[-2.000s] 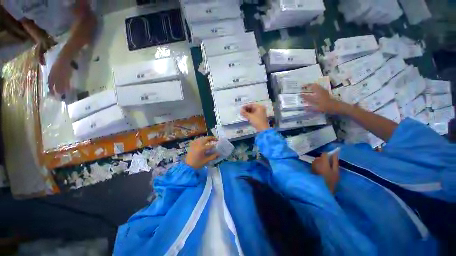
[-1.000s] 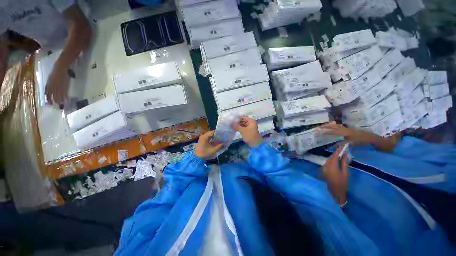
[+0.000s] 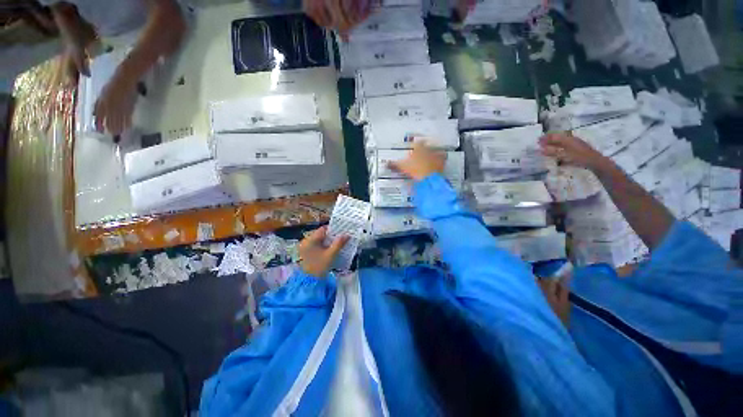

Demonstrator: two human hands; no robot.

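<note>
My left hand [image 3: 321, 251], low in the middle, holds an upright white label sheet [image 3: 350, 218] with rows of dark print. My right hand [image 3: 422, 160] reaches forward over a column of long white product boxes [image 3: 406, 107]. Its fingers are apart and touch the side of one box near the lower part of the column. Whether a small label is under the fingertips cannot be told.
Another person's hand [image 3: 570, 151] is over boxes at right. More arms reach in at top left. White boxes [image 3: 269, 148] stand on a pale board with an orange edge [image 3: 183, 234]. Paper scraps [image 3: 236, 259] litter the near table edge.
My right hand has left the label sheet and moved forward onto the boxes. My left hand has moved slightly left with the sheet. The neighbour's hand has moved forward.
</note>
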